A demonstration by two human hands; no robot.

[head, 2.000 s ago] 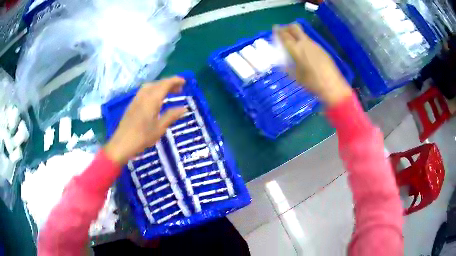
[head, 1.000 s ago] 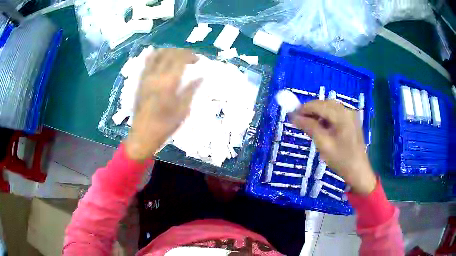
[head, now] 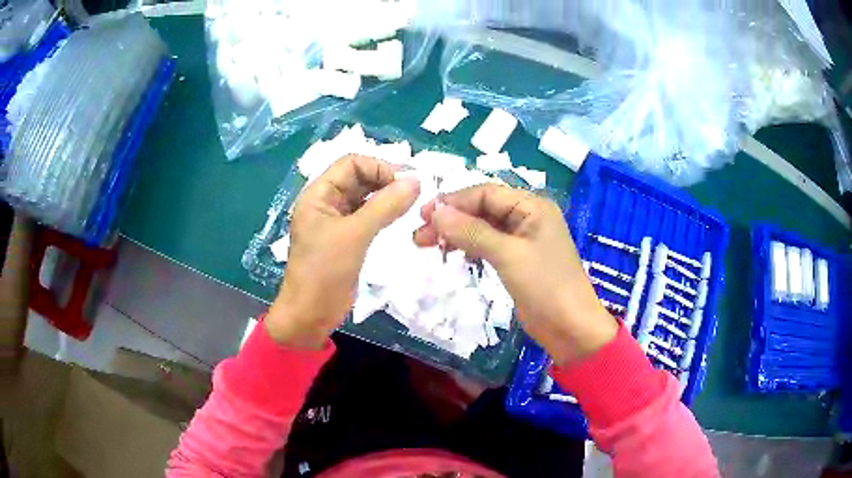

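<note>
My left hand (head: 334, 233) and my right hand (head: 518, 247) are close together over the heap of white inserts (head: 434, 299). My right fingertips pinch a slim stick part (head: 442, 245); a thin bit of it shows below them. My left thumb and forefinger are nearly together at its upper end; whether they grip a white insert cannot be told against the white heap. The heap lies in a clear tray (head: 266, 252). A blue parts tray (head: 654, 201) at the right holds rows of slim white stick parts.
A clear polybag of white blocks (head: 318, 75) lies behind the heap, with loose white blocks (head: 495, 130) beside it. A large crumpled polybag (head: 654, 84) is behind the blue tray. Another blue tray (head: 799, 345) holds white oblongs. Stacked clear trays (head: 84, 121) stand left; a red stool (head: 70, 289) is below.
The view has swung left since the earliest frame. My right hand has moved from the blue parts tray to over the heap, and both hands have come together. The round white item seen by it earlier no longer shows.
</note>
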